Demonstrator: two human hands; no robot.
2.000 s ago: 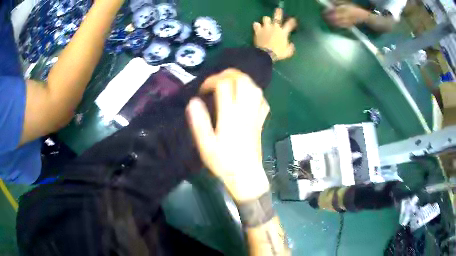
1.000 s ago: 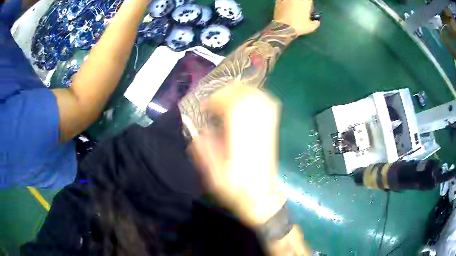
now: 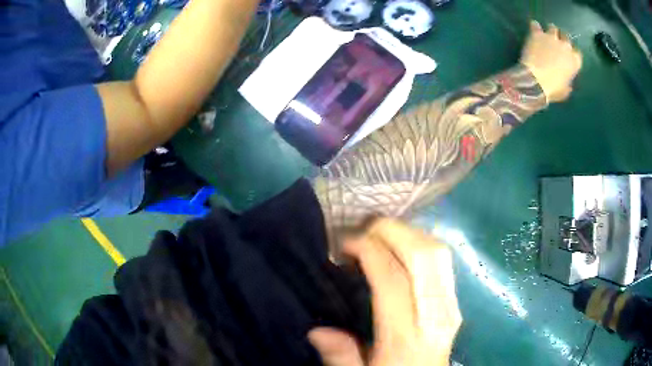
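Observation:
My left arm is stretched toward the upper right, its patterned forearm bare below the black sleeve (image 3: 264, 257). My left hand (image 3: 552, 63) is over the green surface, fingers slightly bent and apart, with nothing visible in it. A small dark round piece (image 3: 608, 47) lies just beyond it, not touching. My right hand (image 3: 411, 293) is blurred and cut off by the bottom edge. It is open beside the sleeve's edge, over the left forearm, thumb and fingers apart. Whether it touches the sleeve is hard to tell.
A smartphone (image 3: 343, 99) lies on white paper (image 3: 279, 75) beyond my forearm. White-faced discs (image 3: 407, 18) are behind it. The screw feeder (image 3: 572, 236), with scattered specks beside it, and black screwdriver (image 3: 615, 311) are at right. Another person's bare arm (image 3: 186, 68) and blue sleeve are at left.
The black sleeve, at my left wrist two seconds ago, is now up near the elbow, baring the forearm. My right hand has come off the forearm's middle toward the bottom. The view has shifted.

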